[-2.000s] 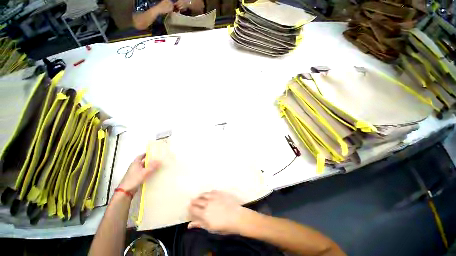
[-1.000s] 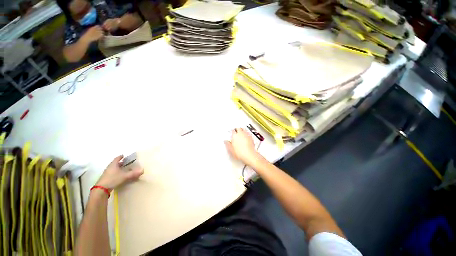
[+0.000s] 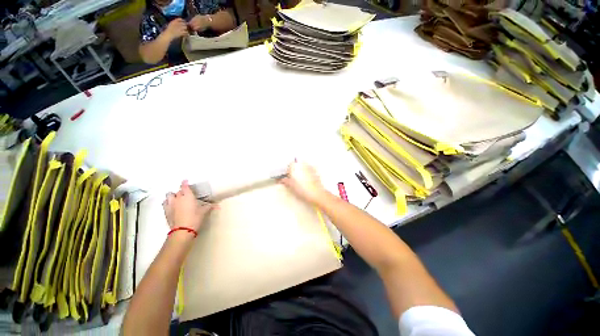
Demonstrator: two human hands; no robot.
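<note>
A large beige fabric panel with yellow bound side edges lies on the table edge and over my dark-clothed lap. My left hand grips its far left corner, beside a small grey tab. My right hand grips the far right corner, its fingers at another grey tab. A folded beige band runs between the two hands. Dark-bladed thread snips with a cord lie right of my right hand. A red lighter-like stick lies beside them.
A panel stack with yellow edges stands at left, another at right. A smaller stack, brown pieces and corded red tools lie on the far side. A masked person sits opposite, holding a beige piece.
My right hand has moved left from beside the snips onto the panel's far right corner. The red stick now shows beside the snips. The panel's far edge is folded up, and the view has shifted.
</note>
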